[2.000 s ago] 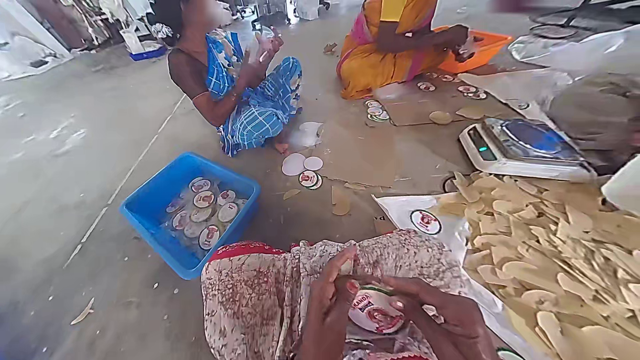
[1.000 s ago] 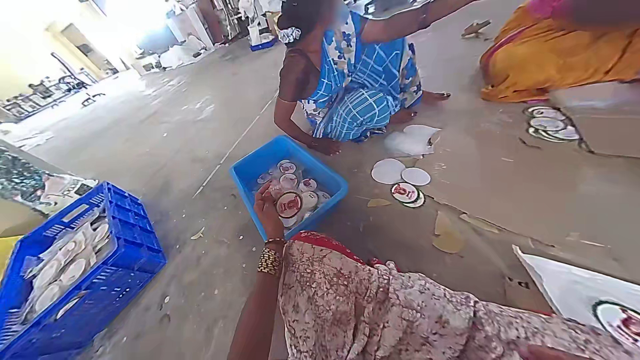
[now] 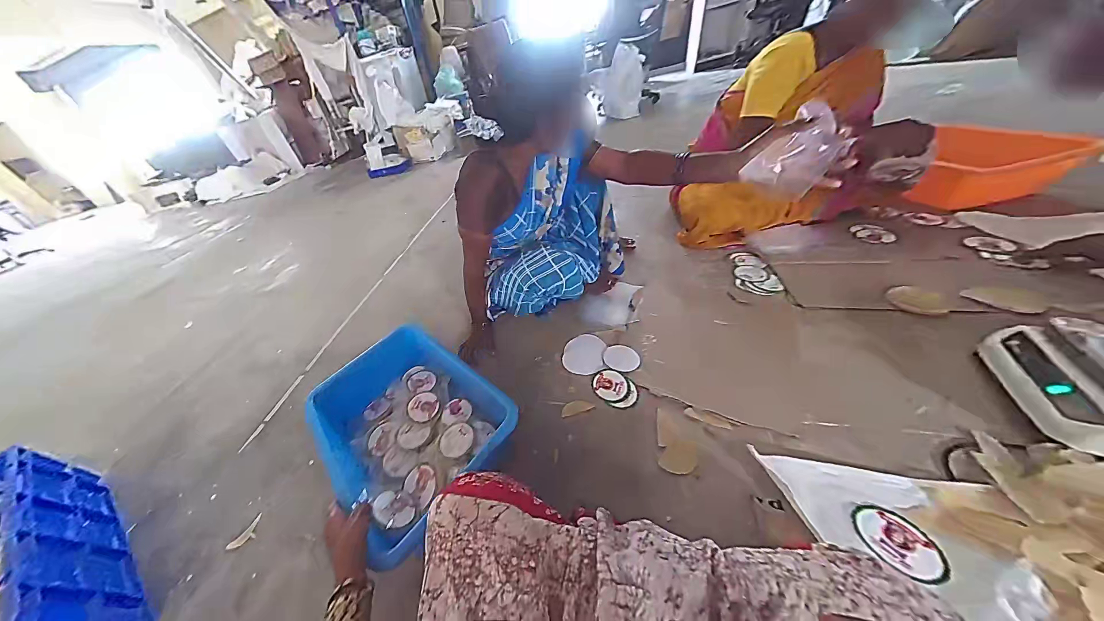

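My left hand (image 3: 348, 545) is at the near left edge of a blue plastic tub (image 3: 323, 423), its fingers bent over the rim. Inside the tub lie several clear packets with round printed labels (image 3: 423, 407). My right hand is out of view. To the right of the tub, on the floor, are white paper discs (image 3: 584, 354) and round labels with a green edge (image 3: 611, 386). Patterned cloth covers my lap (image 3: 552, 569). A white sheet with a round printed mark (image 3: 900, 543) lies at the lower right, beside a heap of flat tan pieces (image 3: 1056, 517).
A seated person in blue cloth (image 3: 543, 250) reaches right with a plastic bag. Another person in orange and yellow sits by an orange tub (image 3: 992, 172). A digital weighing scale (image 3: 1035, 388) stands at right, a blue crate (image 3: 69, 535) at lower left.
A label packet seen in my left hand over the tub one second ago is no longer in it; that hand is now at the rim. The view has swung left, then partly back.
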